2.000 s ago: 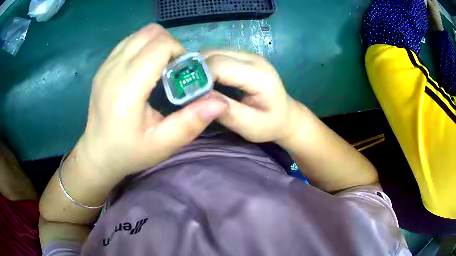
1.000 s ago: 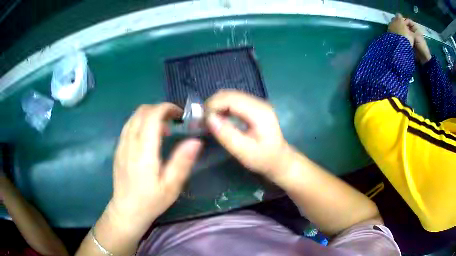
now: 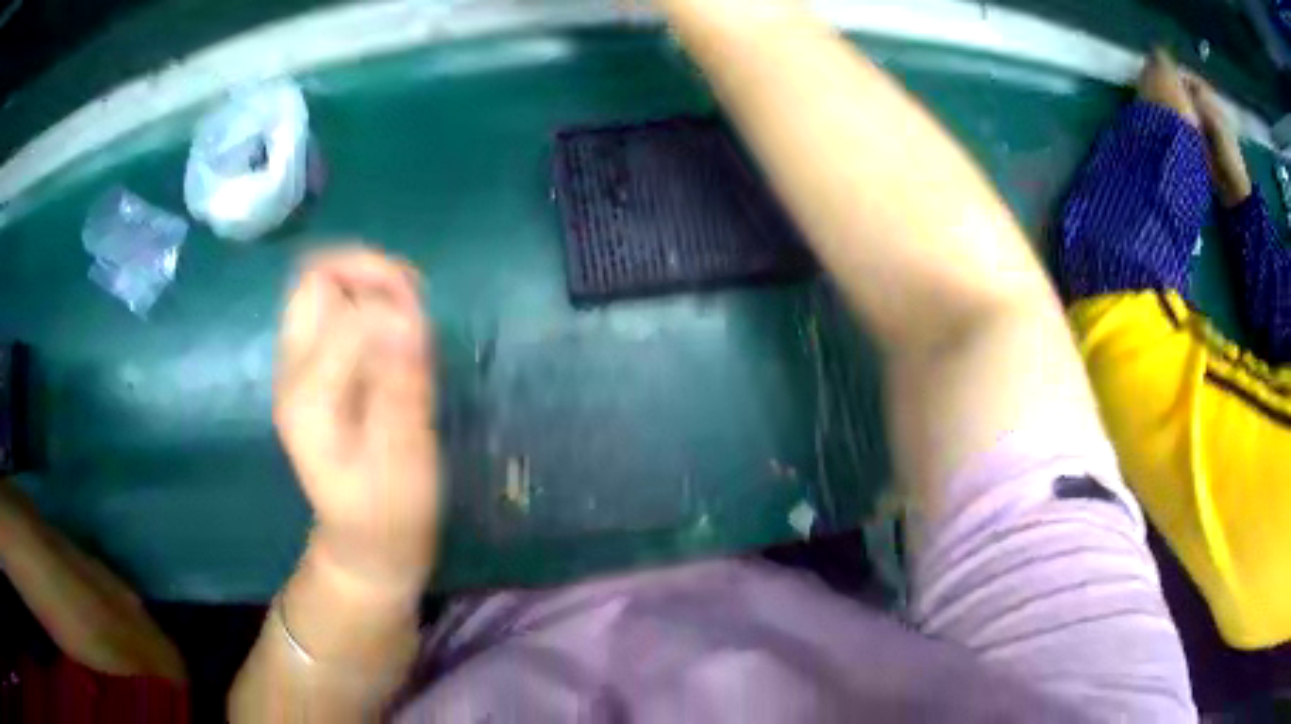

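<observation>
The black screw tray (image 3: pixel 680 209) lies on the dark green bench (image 3: pixel 623 410), partly behind my right forearm. My left hand (image 3: pixel 357 382) is over the bench left of the tray, blurred, with its fingers curled; I cannot tell whether it holds anything. My right arm reaches forward over the bench, and its hand is cut off by the top edge of the picture. The housing with the green circuit board is not visible.
A whitish plastic bag (image 3: pixel 248 159) and a small clear bag (image 3: pixel 135 249) lie at the left. A pale rail (image 3: pixel 411 38) edges the bench's far side. A person in a yellow vest (image 3: pixel 1182 424) sits at the right. Another person's arm (image 3: pixel 71 587) is at lower left.
My hands have moved apart. My right hand has gone forward out of the picture, and my left has moved left. The housing held between them earlier is no longer visible.
</observation>
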